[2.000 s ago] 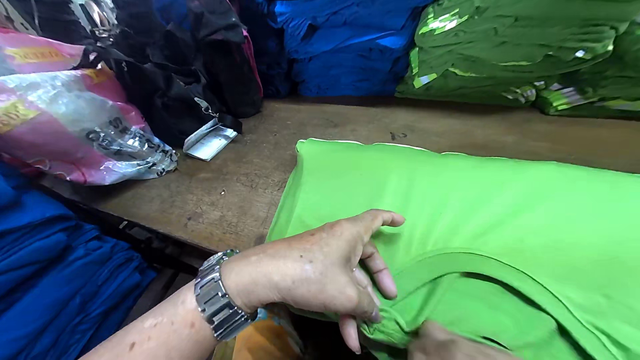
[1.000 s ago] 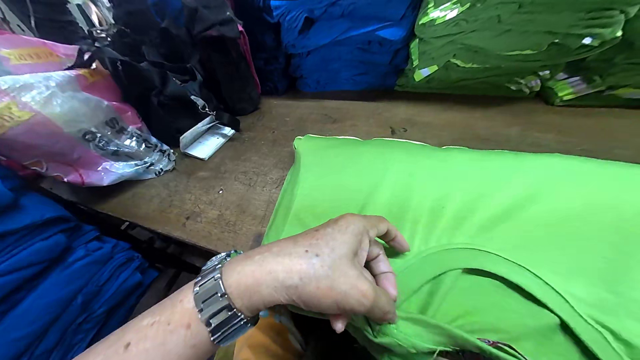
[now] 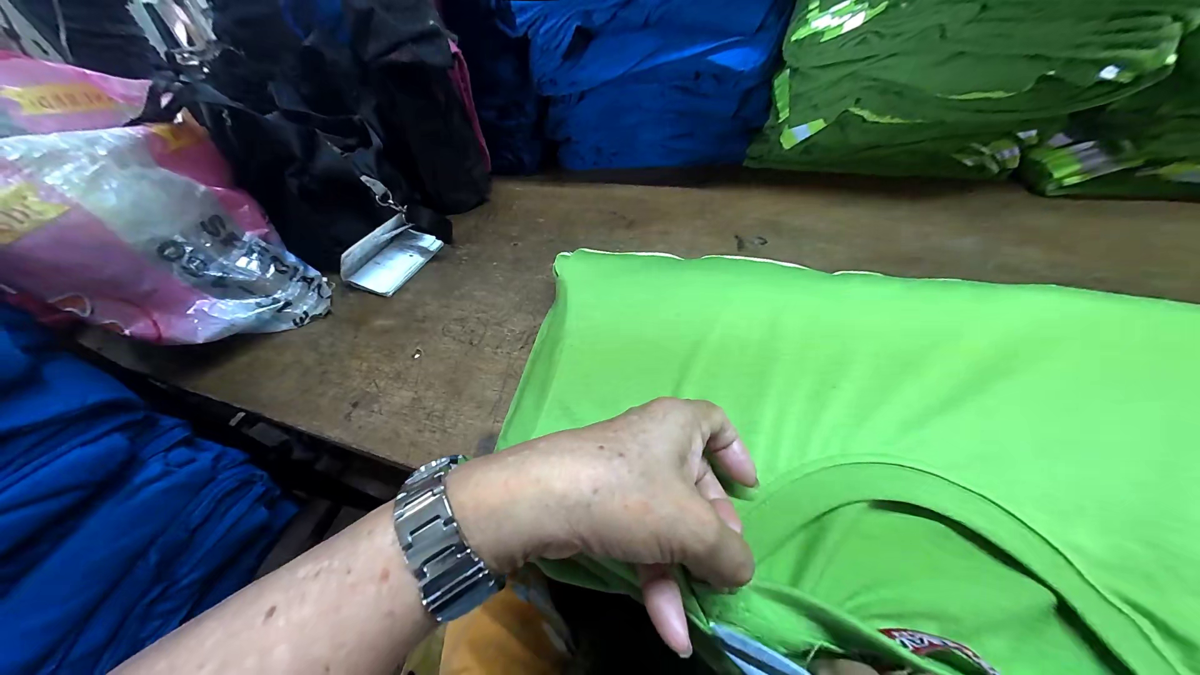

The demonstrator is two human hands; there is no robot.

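Note:
A bright green knit garment (image 3: pixel 891 356) lies spread on the wooden table, its ribbed neckline (image 3: pixel 900 478) curving at the lower right. My left hand (image 3: pixel 637 497), with a metal-link watch (image 3: pixel 441 539) on the wrist, pinches the garment's fabric beside the neckline, thumb and fingers bent. A red and white woven label (image 3: pixel 937 647) and a light blue strip (image 3: pixel 755 652) show near the bottom edge. Only a small bit of my right hand (image 3: pixel 844 667) shows at the bottom edge, mostly under the fabric; its grip is hidden.
Bundles of blue (image 3: pixel 656 84) and dark green cloth (image 3: pixel 956 94) line the table's back. A black bag (image 3: pixel 347 112), a small folded booklet (image 3: pixel 392 258) and a pink plastic bag (image 3: pixel 159 216) are at the left. Blue fabric (image 3: pixel 112 506) is piled below the table edge (image 3: pixel 272 422).
My right hand, in view at the bottom two seconds ago, is now almost wholly hidden. The red and white label and blue strip now show by the neckline. My left hand's fingers have closed more.

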